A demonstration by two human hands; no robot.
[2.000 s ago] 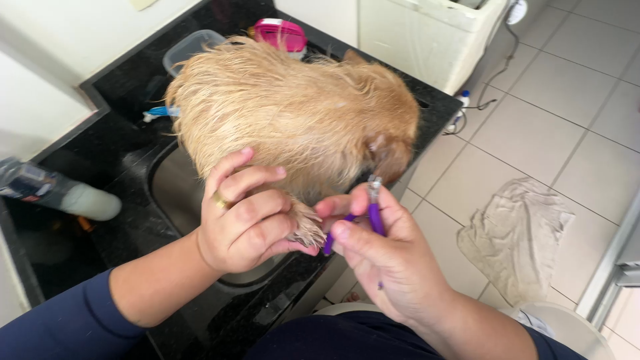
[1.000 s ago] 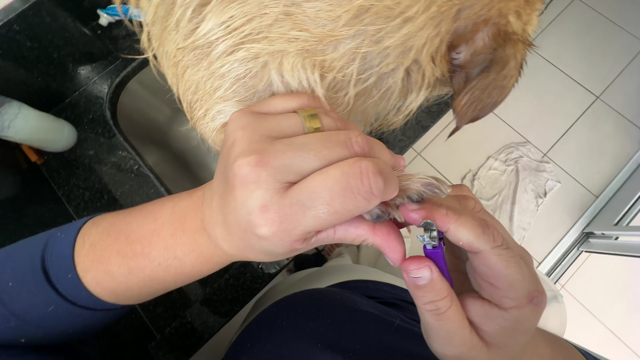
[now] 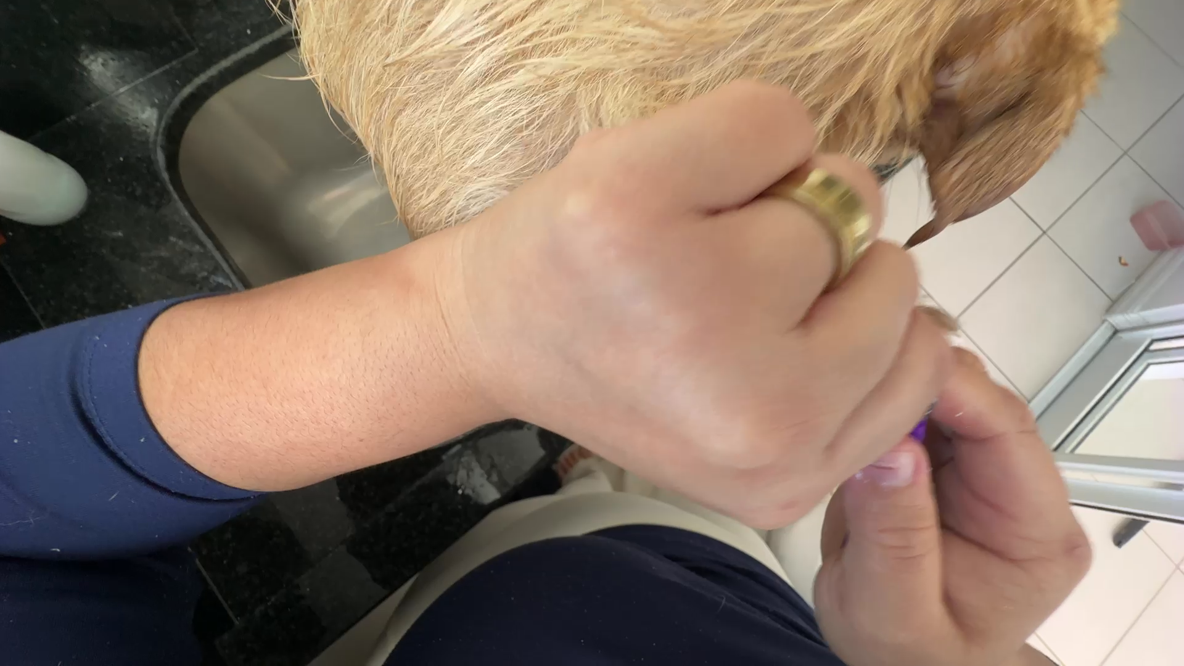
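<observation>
A dog with wet golden fur (image 3: 518, 83) lies along the top of the view, its brown ear (image 3: 990, 139) hanging at the right. My left hand (image 3: 703, 305), with a gold ring (image 3: 837, 215) on one finger, is closed in front of the dog's body; the paw it held a second ago is hidden behind the fingers. Against its fingertips, at the lower right, is my right hand (image 3: 953, 518), pinching the purple-handled nail clipper (image 3: 919, 428). Only a sliver of purple shows between thumb and fingers; the clipper's jaws are hidden.
A steel sink basin (image 3: 277, 176) is set into the black stone counter (image 3: 102, 83) at the left. A whitish bottle (image 3: 37, 180) lies at the left edge. White floor tiles (image 3: 1008, 277) and a metal-framed glass door (image 3: 1133, 407) are at the right.
The view has come much closer to the hands. My left hand has turned so that its back covers the paw, which showed a second ago. The clipper's metal head is now out of sight.
</observation>
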